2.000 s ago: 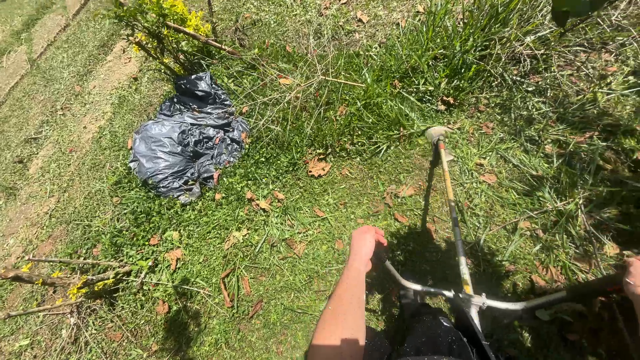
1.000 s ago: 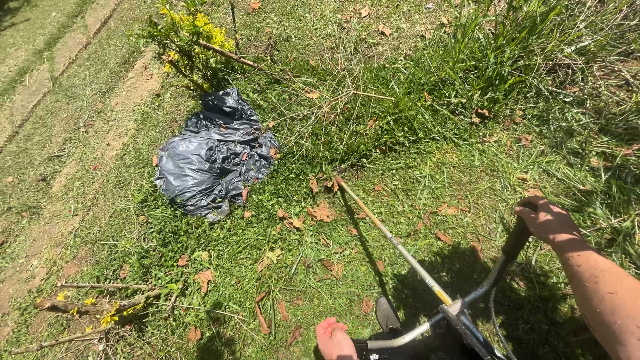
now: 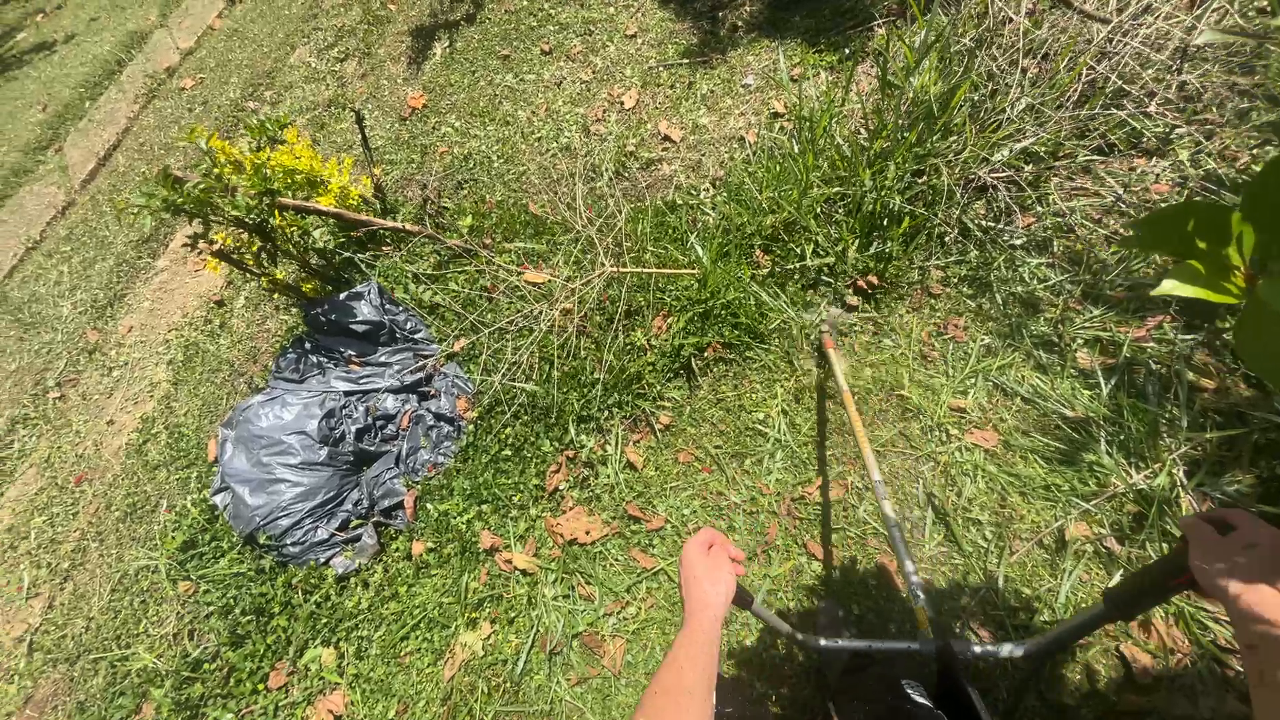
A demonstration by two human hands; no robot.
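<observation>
A string trimmer's long shaft point(image 3: 878, 480) runs from the bottom right up to its cutting head point(image 3: 828, 322), which is low at the edge of taller grass. Across the shaft lies a metal handlebar point(image 3: 900, 648). My left hand point(image 3: 712, 575) is closed round the bar's left grip, most of which it hides. At the right edge, my right hand point(image 3: 1232, 560) grips the black right handle point(image 3: 1150, 588). The lower end of the trimmer is in dark shade near my body.
A crumpled black plastic bag point(image 3: 330, 440) lies on the grass at left, beside a yellow-leaved shrub point(image 3: 290, 190). Dry twigs point(image 3: 570, 290) and a stick point(image 3: 350, 216) reach right from it. Tall grass point(image 3: 850, 180) stands ahead; broad green leaves point(image 3: 1215, 250) hang at right. A concrete edging point(image 3: 125, 110) runs upper left.
The trimmer's head has swung from near the bag out to the right, back to the taller grass. Both hands have stayed on the handlebar, which has turned with the shaft.
</observation>
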